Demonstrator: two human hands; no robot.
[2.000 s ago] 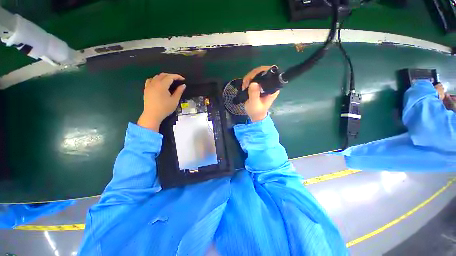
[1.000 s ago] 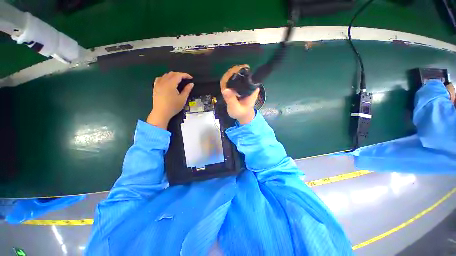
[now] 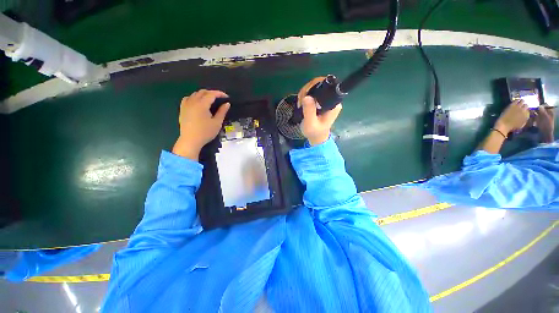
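Note:
A tablet unit with its back open lies in a black fixture tray [image 3: 211,213] in front of me. Its large silver-white battery [image 3: 243,172] fills most of it, with a narrow circuit board [image 3: 241,128] above, marked by a yellow patch. My left hand [image 3: 200,120] rests at the tray's upper left corner, thumb and fingers around a dark part there. My right hand [image 3: 315,116] is shut on a black electric screwdriver [image 3: 327,92], over the round mesh-like screw dish [image 3: 285,116] right of the tray. The screwdriver's tip and any screw are hidden.
A thick coiled cord runs up from the screwdriver. A black power controller [image 3: 437,143] lies to the right on its cord. Farther right, another person's hands [image 3: 513,117] work at a black tray [image 3: 521,89]. A worn white rail [image 3: 269,48] crosses behind; a white fixture stands upper left.
My right hand with the screwdriver moved left over the tray's upper right corner, then back right over the dish. My left hand stayed at the tray corner. The other person's hands came into view.

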